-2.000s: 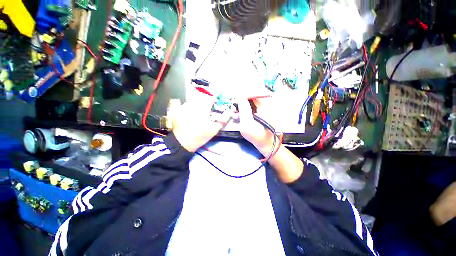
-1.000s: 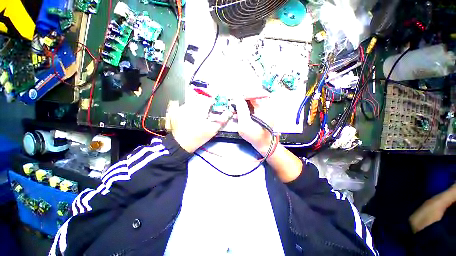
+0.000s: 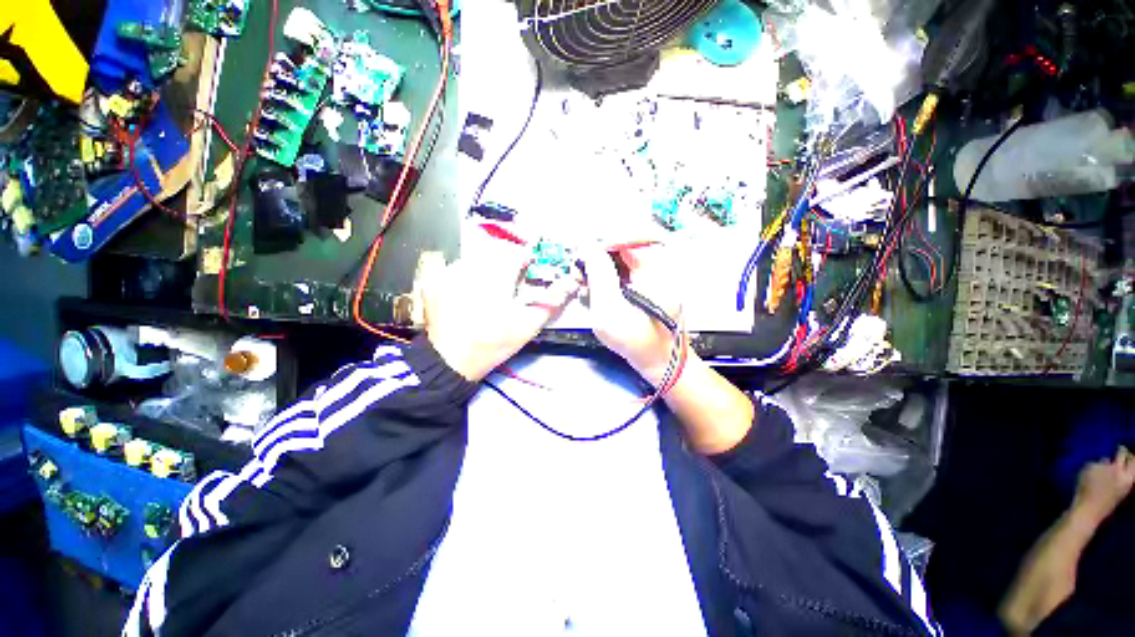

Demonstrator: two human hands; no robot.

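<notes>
My left hand (image 3: 492, 305) pinches a small green-teal circuit board (image 3: 551, 259) over the white sheet (image 3: 566, 149). My right hand (image 3: 632, 326) is close beside it with its fingers bent at the board. A red thing (image 3: 635, 255) shows beside its fingers, and a black cable (image 3: 652, 306) runs over this hand towards the wrist. The hand is overexposed, so what its fingers hold cannot be told. A red and black lead end (image 3: 498, 232) lies just above my left hand.
Two small boards (image 3: 718, 204) lie on the sheet. Larger green boards (image 3: 290, 115) are at upper left, a round fan grille (image 3: 616, 25) at top. A wire bundle (image 3: 797, 261) and a pale grid tray (image 3: 1014, 296) are at right. Another person's arm (image 3: 1070, 548) shows at lower right.
My hands and the board have hardly moved. The other person's arm at lower right has come further into view and shifted. The camera view has shifted slightly, showing more of the fan grille.
</notes>
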